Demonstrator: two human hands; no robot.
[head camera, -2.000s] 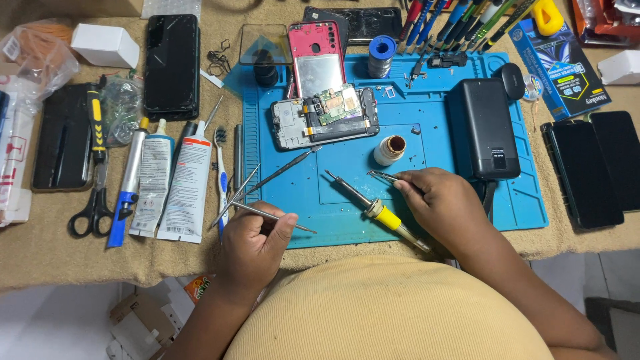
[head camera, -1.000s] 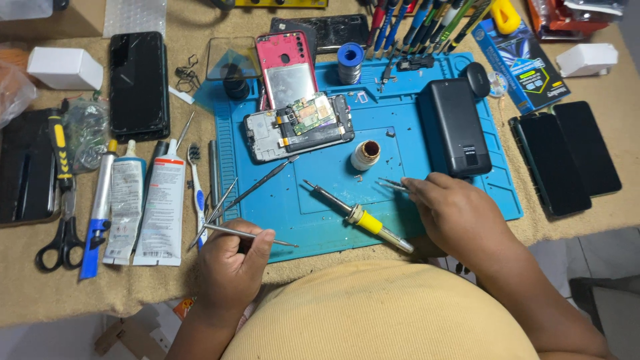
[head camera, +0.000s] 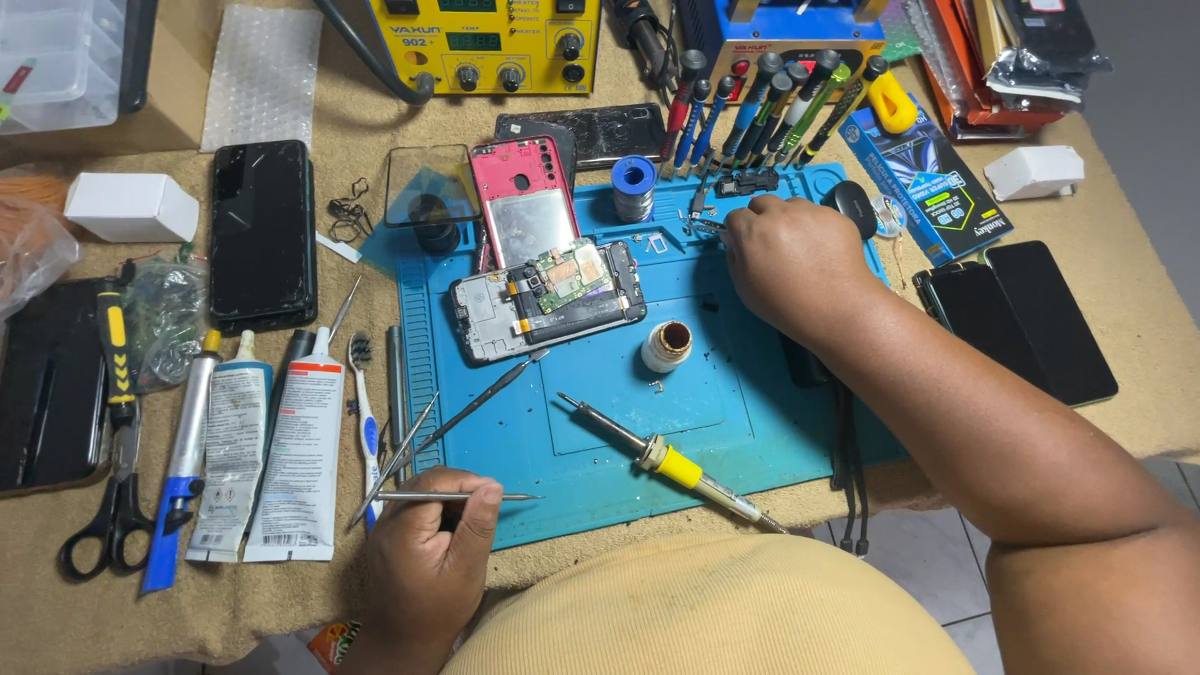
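Note:
My left hand (head camera: 436, 548) grips a thin pointed metal tool (head camera: 459, 496) low over the left front of the blue repair mat (head camera: 600, 478). At the mat's back right, my right hand (head camera: 787, 258) is closed on the dark tips of a small tool, probably tweezers (head camera: 705, 225), over small metal parts in the tray. An opened phone (head camera: 487, 314) lies left of centre with a green circuit board (head camera: 567, 277) on it, beside a red phone back cover (head camera: 520, 192). A small open bottle (head camera: 667, 347) stands near a soldering iron (head camera: 670, 461) with a yellow collar. A solder spool (head camera: 634, 187) stands behind.
Several screwdrivers (head camera: 759, 108) stand upright at the back, before a yellow soldering station (head camera: 487, 47). Scissors (head camera: 117, 506), a desoldering pump (head camera: 183, 459) and glue tubes (head camera: 298, 450) lie left. Phones (head camera: 1050, 319) lie right; a black box-like device (head camera: 802, 361) sits under my right forearm.
My right hand has moved from beside the soldering iron to the mat's back right tray. My left hand still holds the pointed tool. The view now takes in more of the table's back.

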